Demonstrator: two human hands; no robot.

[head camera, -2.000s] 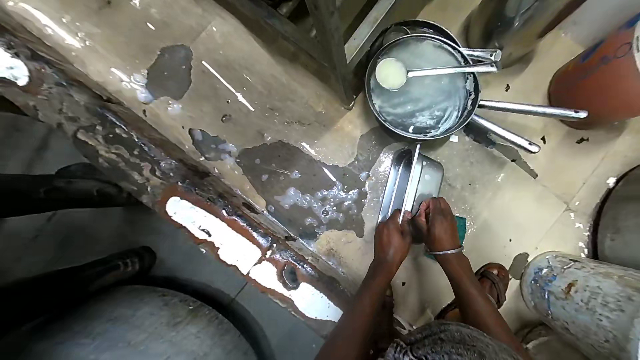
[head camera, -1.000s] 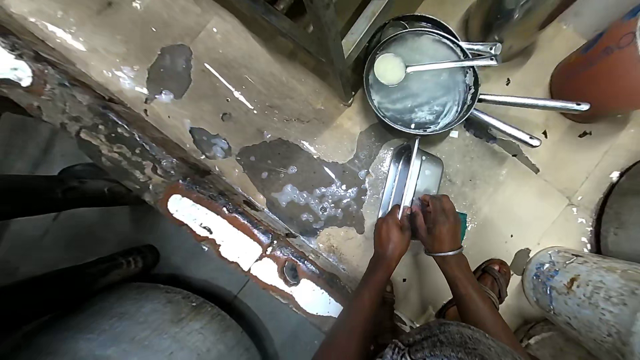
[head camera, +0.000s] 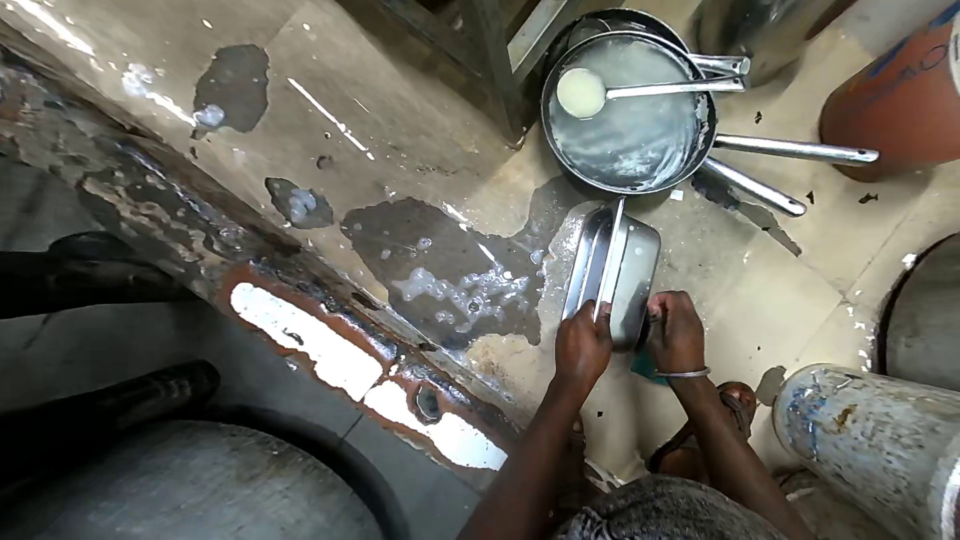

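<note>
My left hand [head camera: 583, 346] grips the near end of a rectangular stainless-steel pan [head camera: 634, 274], which is tilted on its side over the wet floor. At the pan's right near corner is my right hand [head camera: 676, 330], its fingers curled; whether it holds anything is hidden. A bit of green material [head camera: 646, 366] shows below the pan, beside my right wrist. Past the pan's far end sits a round frying pan of cloudy liquid [head camera: 630, 142], stacked on other long-handled pans. A ladle [head camera: 582, 94] holding pale liquid rests in it.
A metal stand's leg [head camera: 491, 75] is beside the stacked pans. A reddish-brown drum [head camera: 892, 105] and a stained pale cylinder [head camera: 862, 427] are on the right. A worn, raised ledge [head camera: 300, 262] crosses the left side; another person's dark-clad legs [head camera: 90, 281] are beyond it. Suds lie on the floor.
My right hand has moved right, away from my left hand, to the pan's right side. My left hand has kept its hold on the pan's near end.
</note>
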